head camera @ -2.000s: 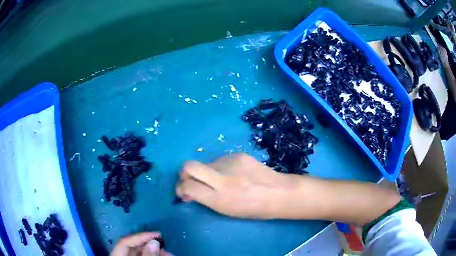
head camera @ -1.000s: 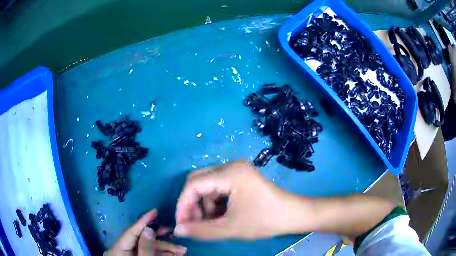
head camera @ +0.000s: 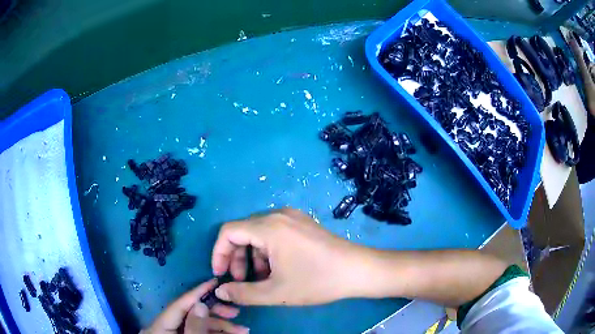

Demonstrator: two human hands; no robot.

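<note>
My left hand (head camera: 194, 316), cut off by the bottom edge, pinches a small black plastic part (head camera: 211, 297) between thumb and finger. My right hand (head camera: 277, 261) reaches over it, its thumb and index fingertip on the same part; another dark piece seems to lie within its curled fingers. The fingers partly hide the part. A pile of matte black parts (head camera: 158, 202) lies on the bench at left. A pile of glossy black parts (head camera: 373, 166) lies right of centre.
A blue-rimmed tray (head camera: 455, 151) crowded with black parts stands at right. A blue-rimmed tray (head camera: 79, 222) at left holds a few joined parts (head camera: 60, 299). Headphones (head camera: 562, 136) lie on cardboard (head camera: 554, 179) at far right, above an open carton (head camera: 554, 225). Another person's arm shows at the right edge.
My right hand has moved from the middle of the bench down to my left hand, and both now meet at the small black part. The view has shifted slightly.
</note>
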